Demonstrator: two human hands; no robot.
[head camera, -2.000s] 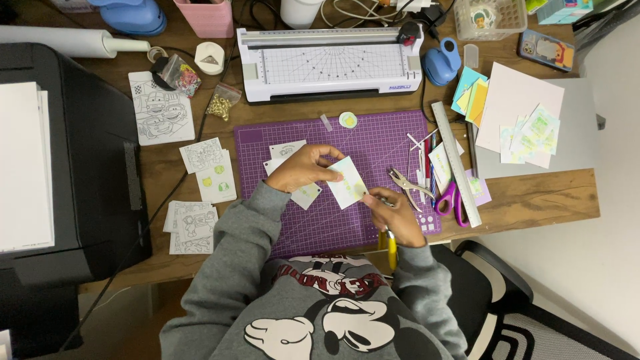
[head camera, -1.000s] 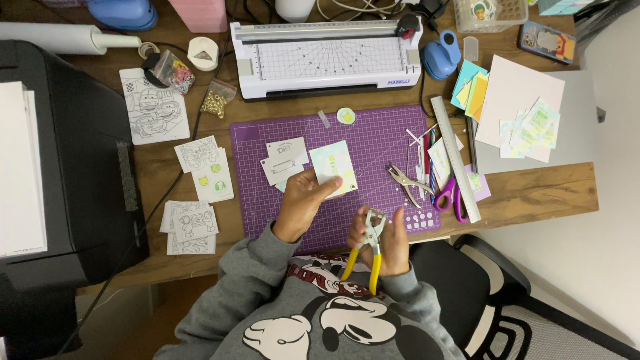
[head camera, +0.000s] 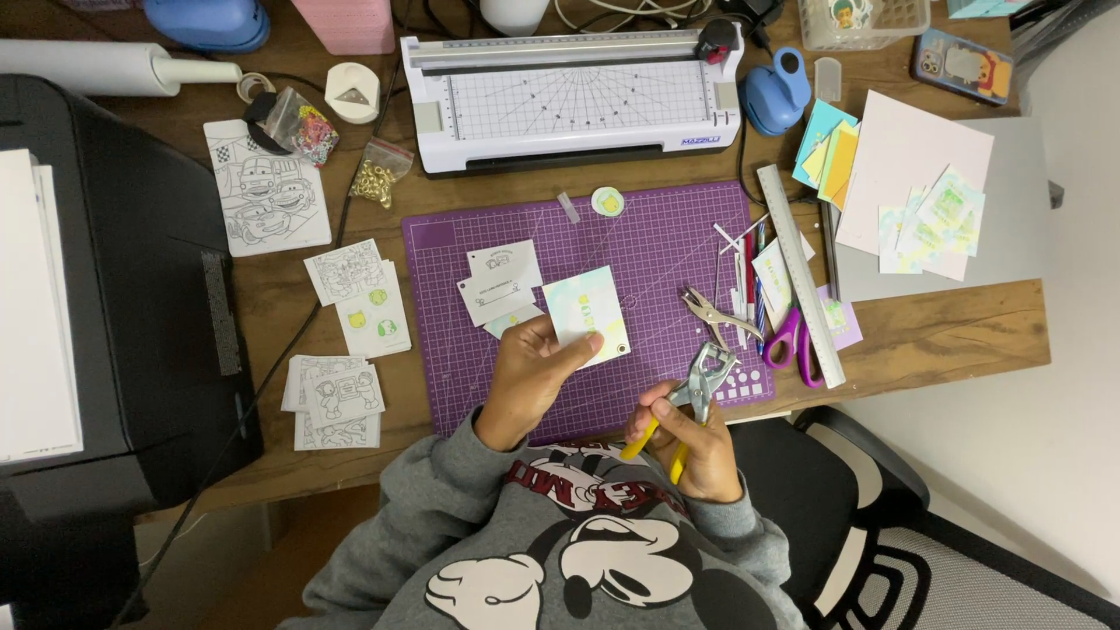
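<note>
My left hand (head camera: 534, 372) pinches a pastel paper card (head camera: 584, 306) between thumb and fingers above the purple cutting mat (head camera: 560, 398). A metal eyelet sits in the card's lower right corner. Lower right of it, my right hand (head camera: 691, 433) is closed round yellow-handled eyelet pliers (head camera: 702, 385), jaws pointing up. Behind the card, several small printed cards (head camera: 503, 267) with punched corners lie on the mat. A metal hole punch (head camera: 713, 315) rests near the pliers' jaws. A round sticker (head camera: 607, 202) lies at the mat's top edge.
A paper trimmer (head camera: 577, 105) stands behind the mat. To the right are a steel ruler (head camera: 801, 271), purple scissors (head camera: 792, 350) and a blue craft punch (head camera: 775, 92). A bag of gold eyelets (head camera: 378, 175) and colouring cards (head camera: 343, 394) lie left, beside a black printer (head camera: 149, 280).
Two seconds ago both hands were at the card. The right hand has drawn away from it, and the pliers, partly hidden earlier, now show with jaws up.
</note>
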